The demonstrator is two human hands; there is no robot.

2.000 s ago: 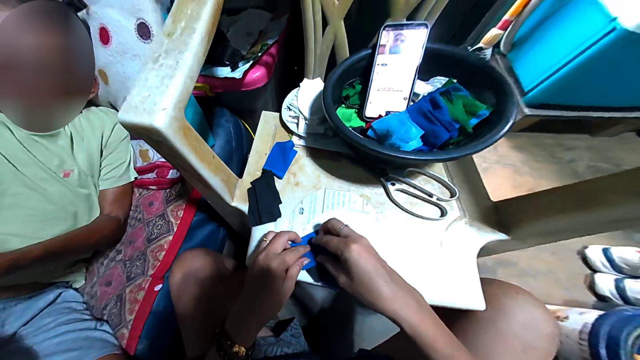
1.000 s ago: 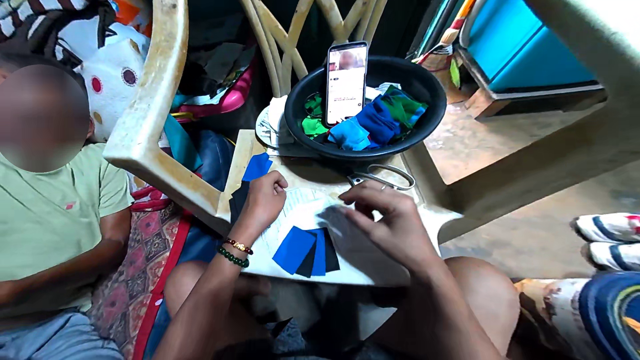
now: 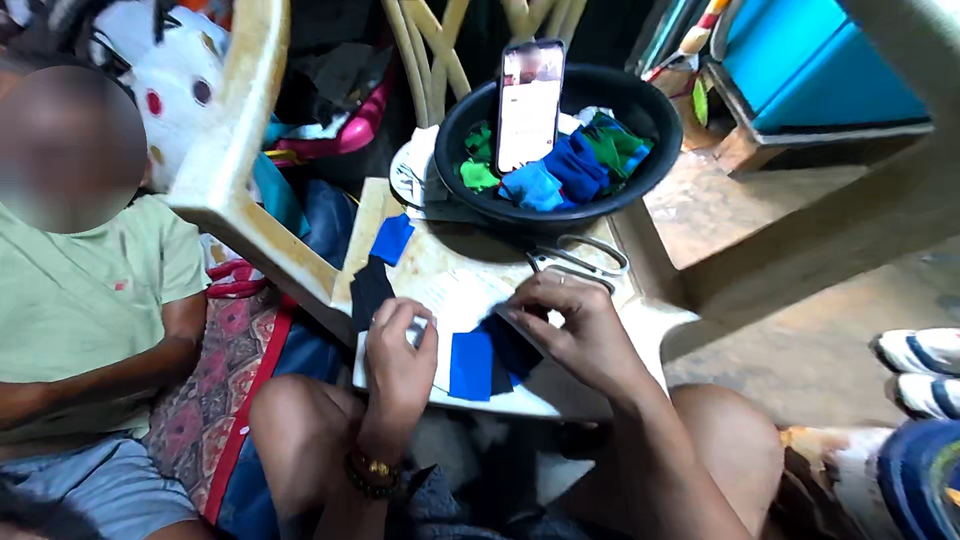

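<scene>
On the seat of a plastic chair, blue fabric pieces and black ones lie overlapping on a white sheet bearing writing. My right hand pinches the upper edge of a dark fabric piece between thumb and fingers. To the left, my left hand has curled fingers, and whether it holds anything is unclear. Black fabric pieces lie just above it, with a blue piece at their top end. Metal-looking scissors rest behind my right hand.
A black basin at the seat's back holds green and blue fabric scraps and an upright phone. The chair's armrests flank the seat. A person in a light green shirt sits at the left. Striped footwear is on the floor at right.
My left hand has moved from near the upper-left blue piece down towards the seat's front. My right hand has come down to the fanned pieces and taken a dark one.
</scene>
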